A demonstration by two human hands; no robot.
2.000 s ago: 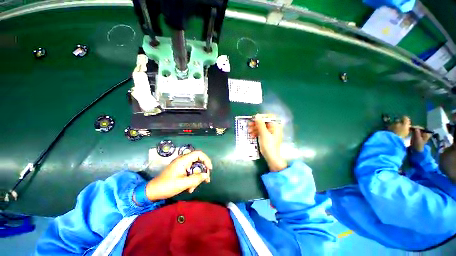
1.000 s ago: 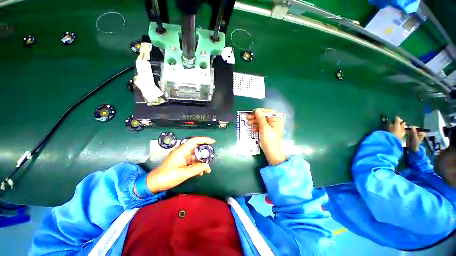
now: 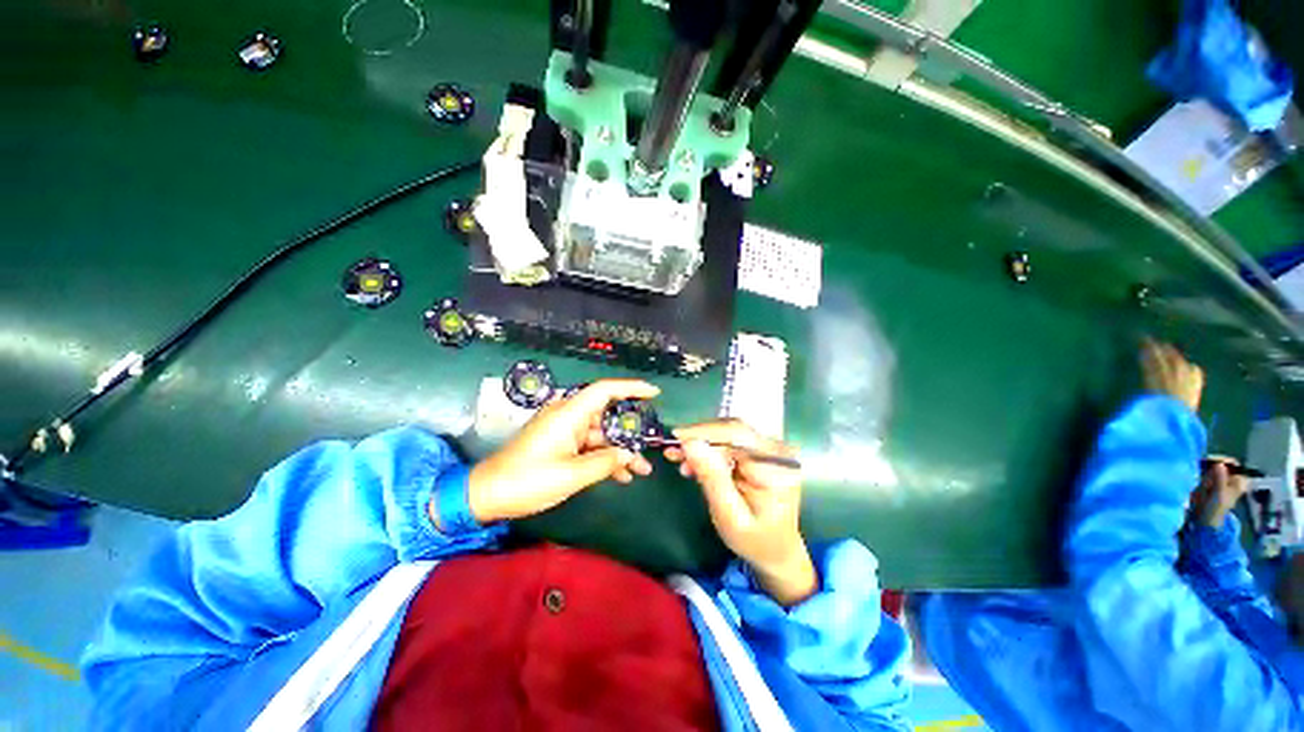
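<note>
My left hand [image 3: 551, 465] holds a round black module [image 3: 631, 423] with a yellowish centre between thumb and fingers, in front of the fixture. My right hand [image 3: 749, 493] holds thin tweezers [image 3: 758, 456], whose tip meets the right side of the module. Whether the tip carries anything is too small to tell. A white label sheet [image 3: 755, 383] lies on the green bench just above my right hand. Another round module [image 3: 529, 382] rests on a pale pad [image 3: 498, 408] beyond my left hand.
The test fixture [image 3: 606, 326] stands behind my hands, with a green plate [image 3: 572, 100] above a clear block [image 3: 629, 236]. A second label sheet [image 3: 781, 266] lies right of it. Several modules and a black cable [image 3: 258, 272] lie left. A person's blue sleeve [image 3: 1137, 486] is at right.
My right hand has moved left and down from the label sheet, bringing the tweezers to the module in my left hand. The view has shifted, so the fixture appears further right.
</note>
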